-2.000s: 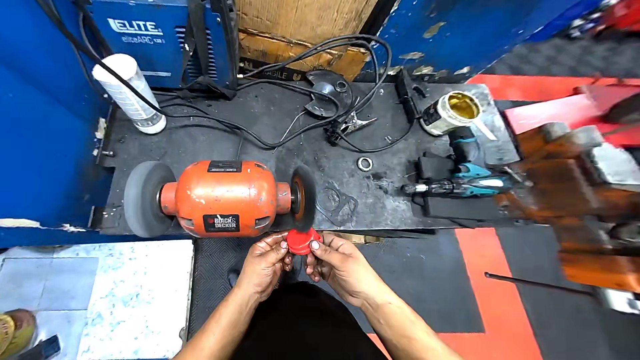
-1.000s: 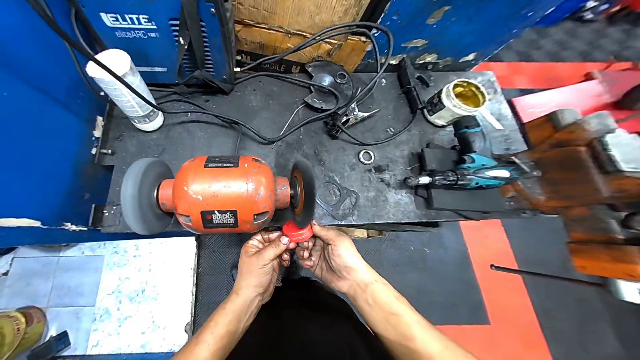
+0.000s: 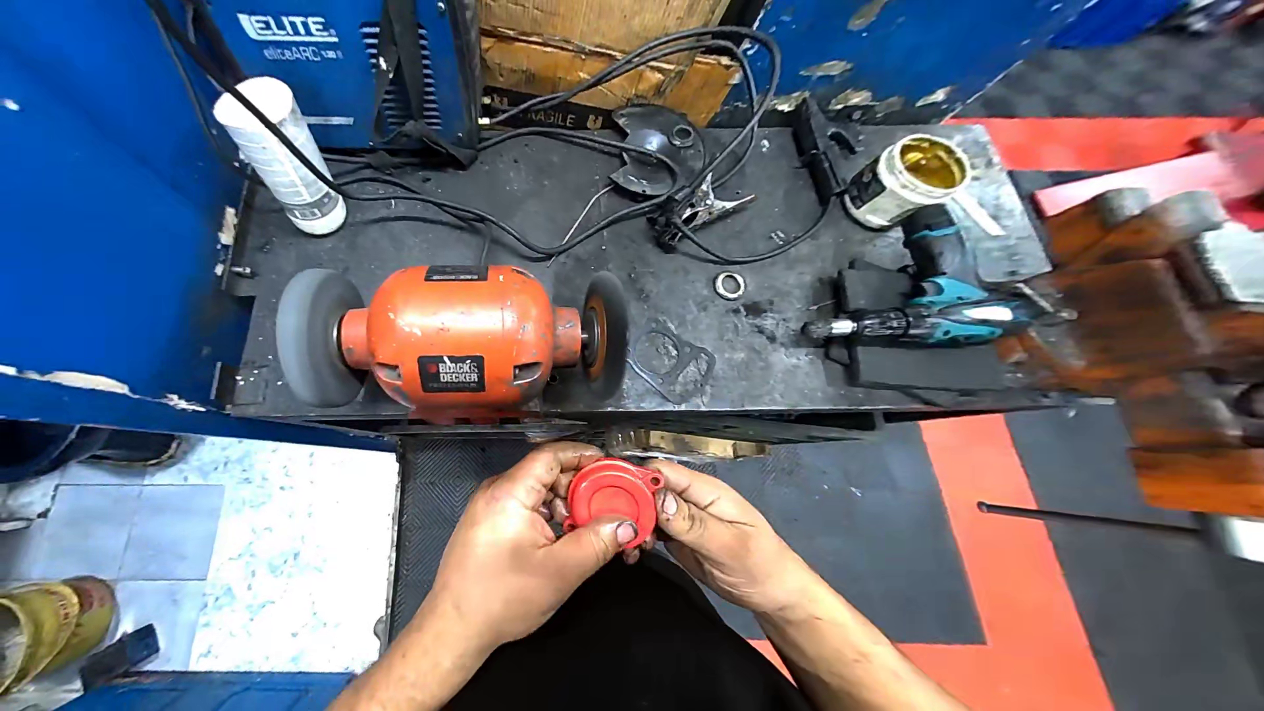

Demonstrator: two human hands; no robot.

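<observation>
A round red cover with small holed lugs (image 3: 604, 494) is held between both hands, its face turned up, in front of the bench edge. My left hand (image 3: 538, 538) grips its left side, the thumb lying across the lower face. On the right rim, beside a lug, my right hand (image 3: 716, 528) pinches it with thumb and fingers. Beyond the hands stands an orange Black & Decker bench grinder (image 3: 459, 331), with a grey wheel (image 3: 318, 338) at its left end and a dark, thinner wheel (image 3: 605, 336) at its right. Whether the wheels are turning, I cannot tell.
On the dark bench (image 3: 553, 222) lie a metal ring (image 3: 730, 286), a thin gasket (image 3: 673, 363), black cables, a clamp (image 3: 706, 209) and a teal-black power tool (image 3: 928, 324). An open tub (image 3: 904, 183) stands at the back right, a white bottle (image 3: 281, 158) at the left. A rusty vise-like block (image 3: 1136, 336) is right.
Both hands have drawn the red cover away from the right wheel, toward my body. Its round face, seen edge-on a second ago, is now turned up.
</observation>
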